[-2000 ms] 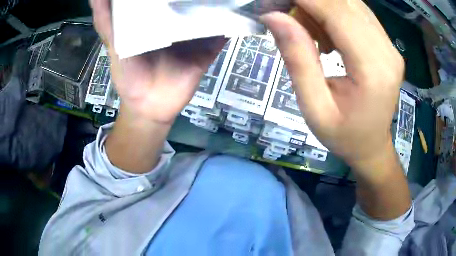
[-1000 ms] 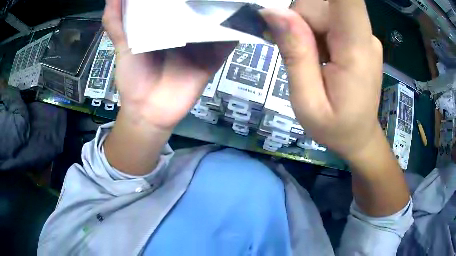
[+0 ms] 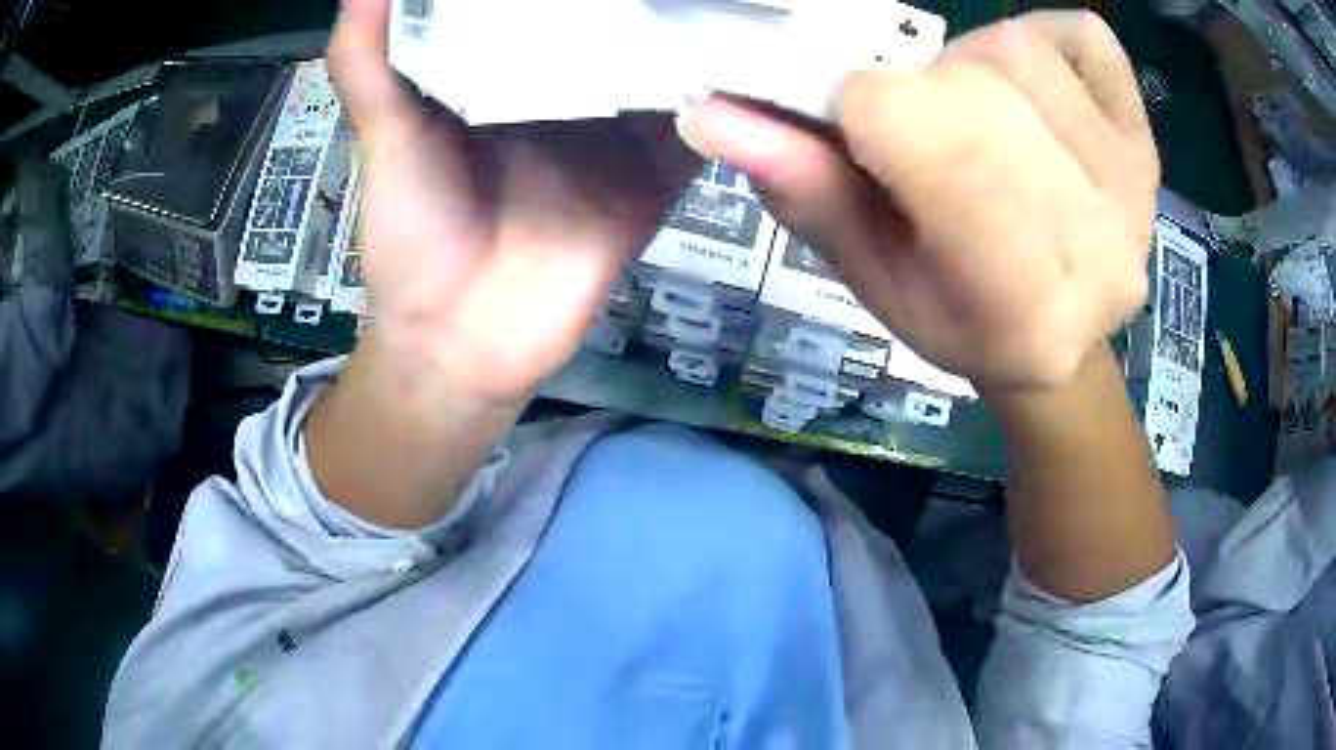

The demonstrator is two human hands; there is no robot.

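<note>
A white carton (image 3: 586, 59) is held up close to the camera at the top of the view, partly cut off by the upper edge. My left hand (image 3: 476, 235) holds it from below and from its left end. My right hand (image 3: 982, 191) is at the carton's lower right edge, fingers curled and thumb tip against the edge. Whether my right fingers pinch anything is hidden. Behind and below the hands, stacked cartons (image 3: 711, 242) lie on the bench with white hang tabs (image 3: 806, 374) towards me.
A dark box-like unit with a clear top (image 3: 198, 161) stands at the left. A single carton (image 3: 1177, 344) and a thin yellow stick (image 3: 1232, 369) lie at the right. Grey sleeves of neighbouring people show at both sides. The bench edge has yellow tape (image 3: 879, 448).
The carton has shifted right and turned, showing a printed corner. My right hand has curled over, its thumb moving left along the edge. The dark flat piece seen in the right fingers no longer shows.
</note>
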